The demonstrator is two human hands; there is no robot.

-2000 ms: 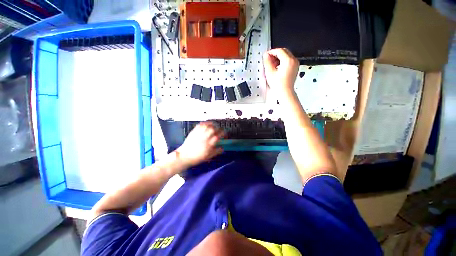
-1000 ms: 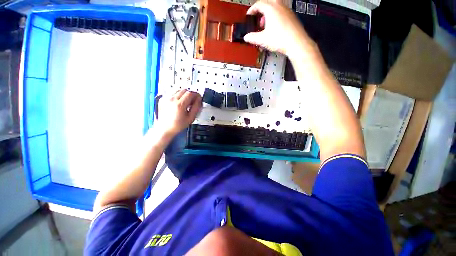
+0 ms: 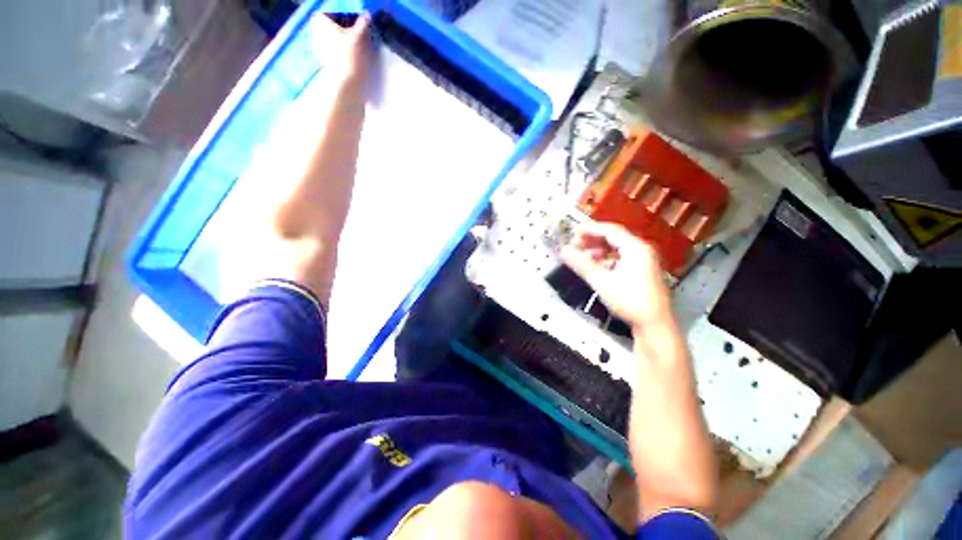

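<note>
The orange-red fixture (image 3: 662,200) sits on the perforated plate (image 3: 517,227), and its several pockets show no black parts. My right hand (image 3: 617,269) is just below the fixture, over the loose black parts (image 3: 575,288), with its fingers curled; whether it grips one is unclear. My left hand (image 3: 346,40) is at the far end of the blue tray (image 3: 248,116), beside the row of black parts (image 3: 448,74). It is small and blurred, with something dark at its fingertips, so its grip cannot be made out.
The keyboard (image 3: 554,364) lies at the bench's near edge in a teal frame. A black flat box (image 3: 796,295) is right of the fixture. A round machine part (image 3: 749,69) hangs above. Hex keys and a clamp flank the fixture. An open carton (image 3: 912,396) is at lower right.
The view has turned toward the tray. My left hand has moved from the plate to the tray's far end. My right hand has left the fixture, whose black parts are gone, for the loose parts.
</note>
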